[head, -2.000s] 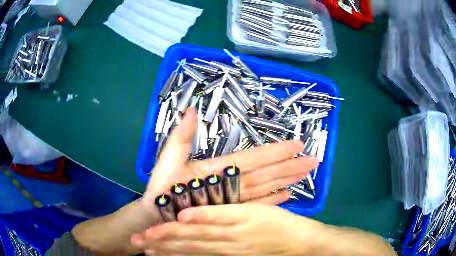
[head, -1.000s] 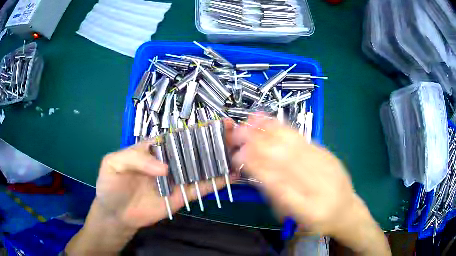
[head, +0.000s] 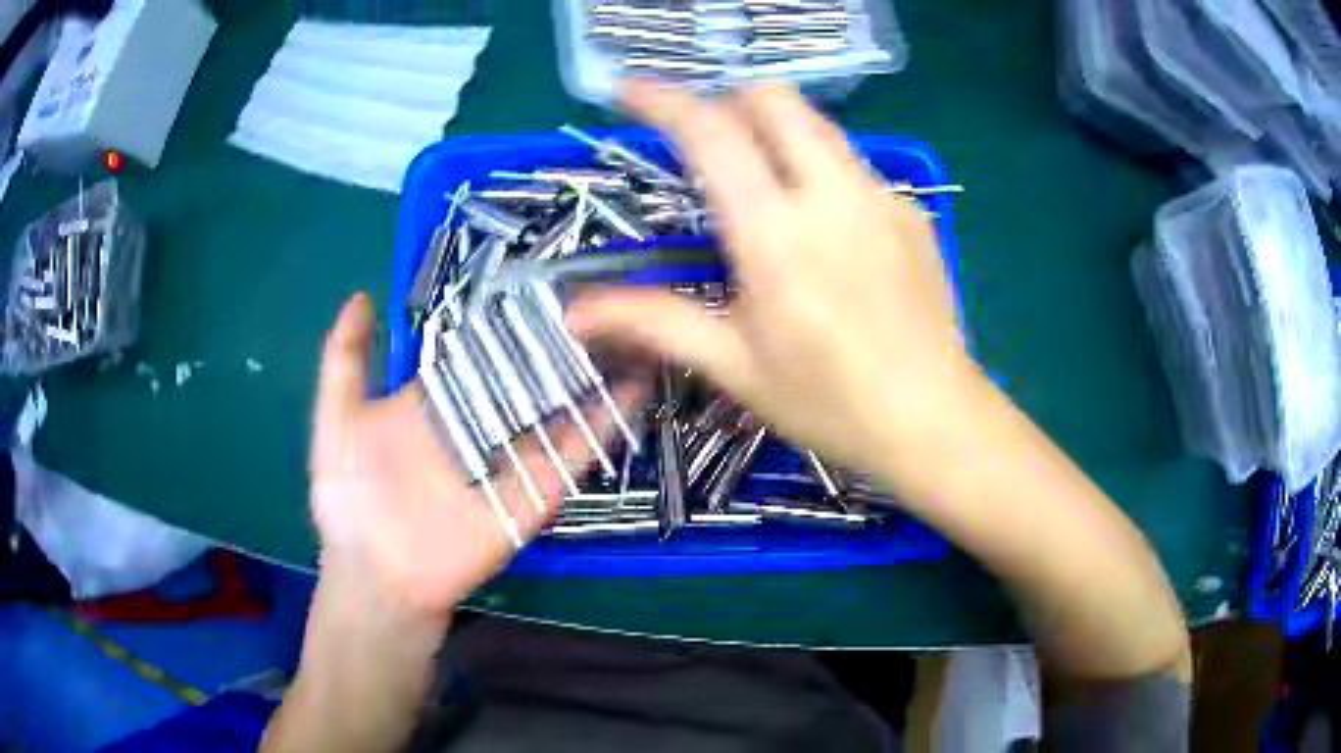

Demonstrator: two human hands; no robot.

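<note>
My left hand is palm up at the front left of the blue tray, holding a row of several silver pin assemblies side by side, thin rods pointing down towards me. My right hand is above the tray, fingers spread forward. A slim, blurred grey-dark tool runs left from its thumb side to the top ends of the pins; its far end is unclear. The blue tray lies beneath both hands, full of loose pin assemblies. My hands hide part of it.
A clear box of pins in rows stands behind the tray. A white ridged sheet, a white control box and a small clear parts box are at left. Stacked clear boxes stand at right, beside a blue bin.
The pins were first shown end-on, then turned lengthwise in my left hand. My right hand has moved up and forward over the tray, and the slim tool now shows at the pins.
</note>
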